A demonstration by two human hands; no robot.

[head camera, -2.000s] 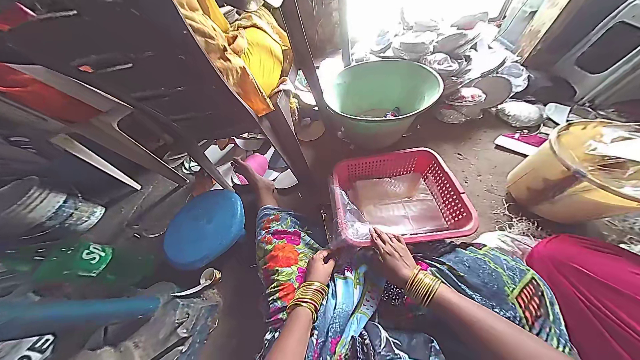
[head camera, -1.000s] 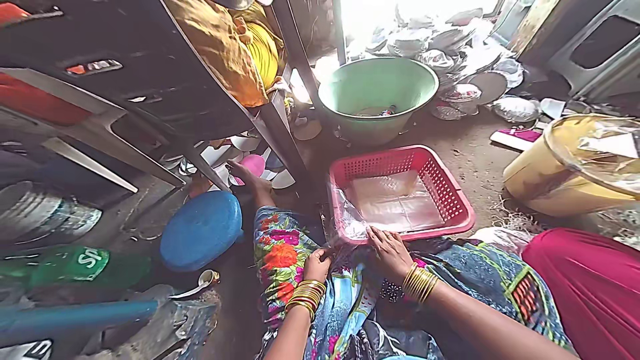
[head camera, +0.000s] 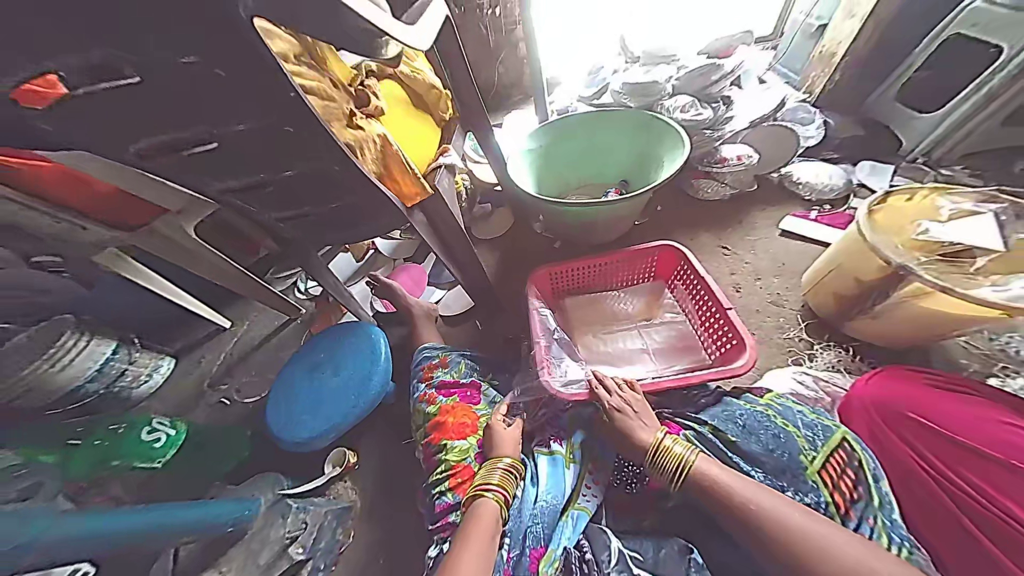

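Observation:
A red plastic basket (head camera: 732, 344) with perforated sides sits on the floor just beyond my knees. Flat clear plastic sheets or bags (head camera: 640, 336) lie in it, and some clear film hangs over its left rim. My right hand (head camera: 626, 412) rests its fingers on the basket's near rim, at the film. My left hand (head camera: 504, 432) is closed over my lap, left of the basket's near corner, with its fingertips pinching what looks like the edge of clear film. Gold bangles circle both wrists.
Behind the basket stands a green plastic tub (head camera: 600, 200). A yellow bucket (head camera: 848, 296) is at the right, and a blue stool (head camera: 328, 388) at the left. Foil-like wrapped bundles (head camera: 728, 156) are heaped by the bright doorway. Magenta cloth (head camera: 920, 456) lies at the right edge.

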